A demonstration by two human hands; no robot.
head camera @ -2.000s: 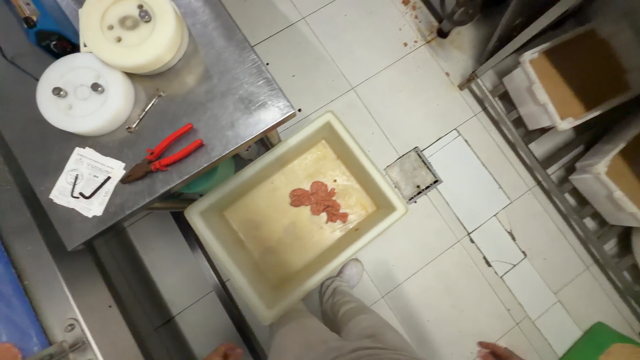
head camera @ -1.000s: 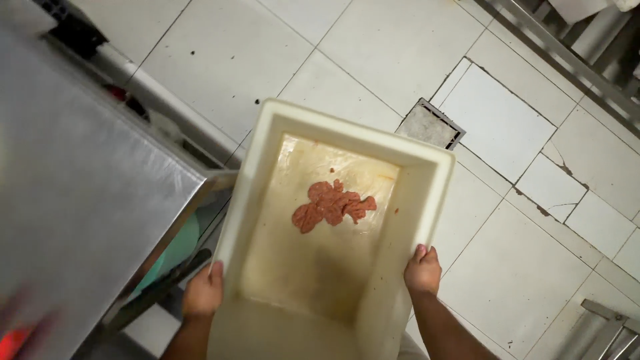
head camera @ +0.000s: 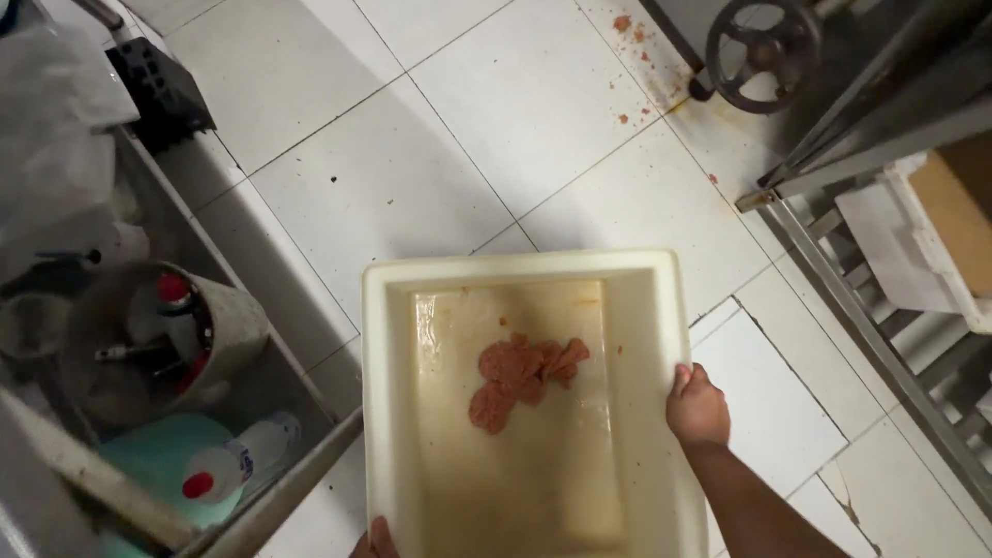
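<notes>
A cream plastic tub [head camera: 651, 465] is held up off the tiled floor between my hands. My right hand [head camera: 699, 407] is closed on its right rim, the thumb toward the inside. At the bottom edge of the view, my left hand [head camera: 377, 540] holds the left rim; only part of it shows. Several flat, joined pieces of reddish ground meat [head camera: 508, 372] lie on the tub's wet bottom, with small crumbs near them.
At left, a metal shelf holds a round bucket [head camera: 240, 333], a clear bottle with a red cap [head camera: 225, 473] and plastic sheeting [head camera: 54, 139]. Upper right stand a handwheel [head camera: 763, 54] and a metal rack with a white crate [head camera: 899, 248]. Meat scraps [head camera: 622, 23] dot the floor.
Two seconds ago the tub stood beside the metal table, my hands off it. One second ago both hands had hold of its rims. The view has shifted, and the rack and handwheel show again.
</notes>
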